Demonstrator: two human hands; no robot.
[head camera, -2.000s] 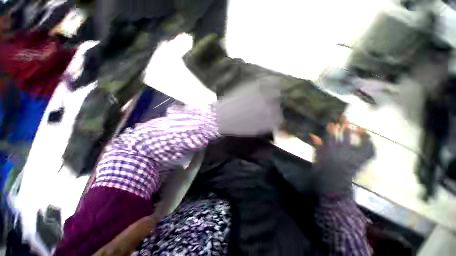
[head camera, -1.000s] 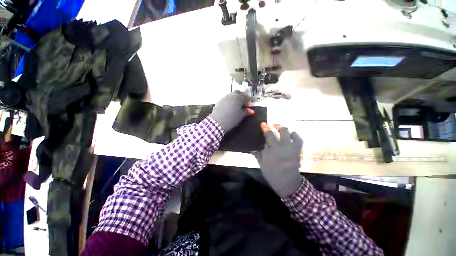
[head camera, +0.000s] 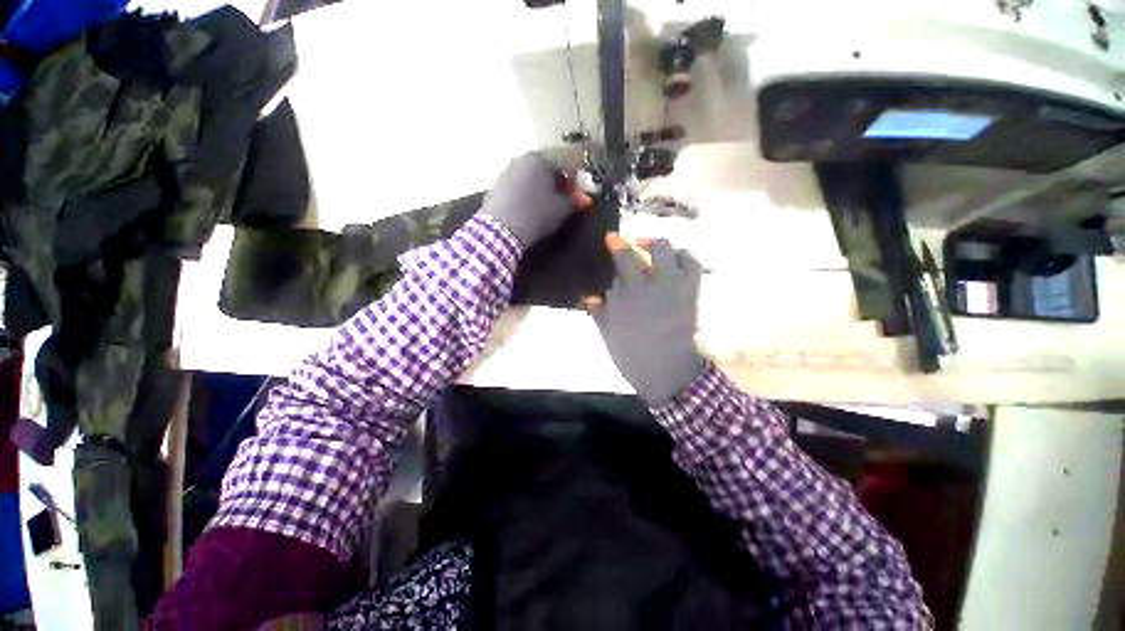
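Observation:
A black fabric piece (head camera: 565, 261) lies on the machine table under the presser foot (head camera: 613, 191). A camouflage panel (head camera: 333, 263) extends from it to the left, partly hidden by my left sleeve. My left hand (head camera: 531, 201), in a grey fingerless glove, is on the cloth's upper part, fingertips beside the presser foot. My right hand (head camera: 650, 314), also gloved, has its fingertips at the black piece's right edge. Whether the fingers pinch the cloth or only press on it is hard to tell.
A pile of camouflage and black pieces (head camera: 117, 148) lies left. The control panel (head camera: 931, 121) is upper right, with narrow strips (head camera: 870, 247) below it. Thin snips or tweezers (head camera: 934, 296) lie beside them. A black tray (head camera: 1021, 281) is far right. The table's front edge crosses below my hands.
The cloth moved from mid-air onto the machine table and under the presser foot. In the last second the cloth, both hands and the table shifted up in view; the hands stay on the cloth.

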